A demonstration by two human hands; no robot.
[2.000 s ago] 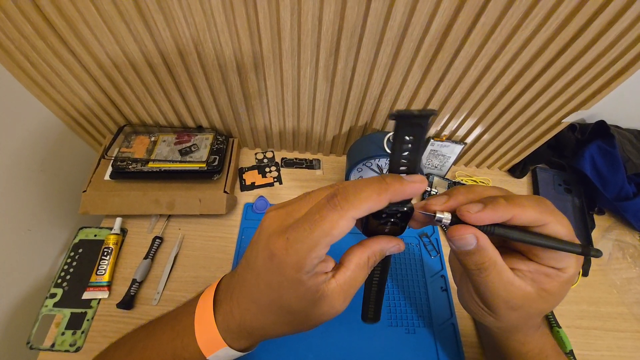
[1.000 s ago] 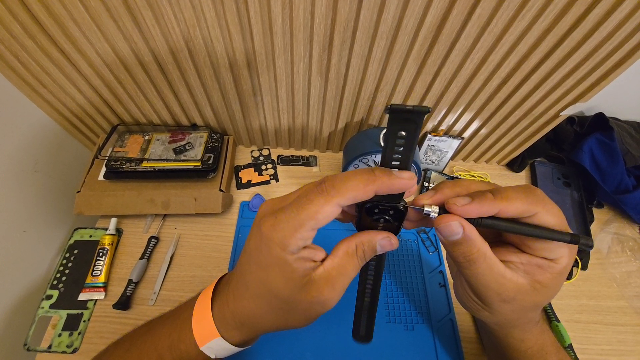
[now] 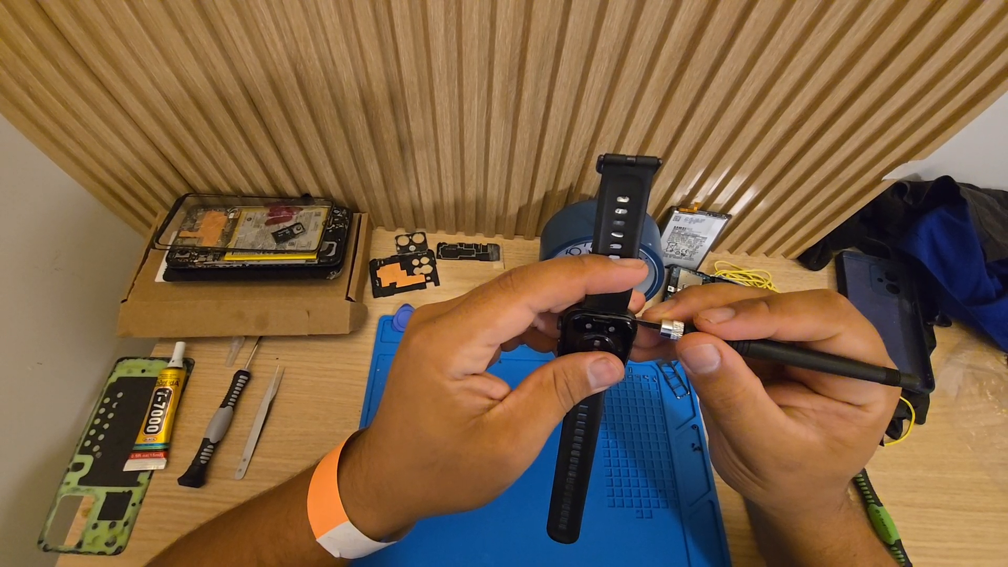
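My left hand (image 3: 488, 386), with an orange and white band (image 3: 335, 504) at the wrist, grips a black smartwatch (image 3: 598, 331) between thumb and fingers. The watch's back faces me, and its strap (image 3: 579, 465) hangs down on one side and stands up on the other. In my right hand (image 3: 787, 386) is a thin black precision knife or similar pen-shaped tool (image 3: 811, 362) with a silver collar. Its fine tip meets the right edge of the watch case; the exact contact is too small to tell. Beneath both hands lies a blue silicone repair mat (image 3: 654, 512).
At left are a cardboard box (image 3: 236, 315) bearing an opened phone (image 3: 268, 236), a glue tube (image 3: 160, 409), a screwdriver (image 3: 216, 433), tweezers (image 3: 260, 421) and a phone back cover (image 3: 94, 457). Behind stand a blue clock (image 3: 559, 232) and a phone battery (image 3: 693, 236). Dark cloth (image 3: 969, 252) lies right.
The watch is a little more upright than two seconds ago, with its back turned more toward me. Both hands keep their holds, and the tool's tip stays by the case's right edge.
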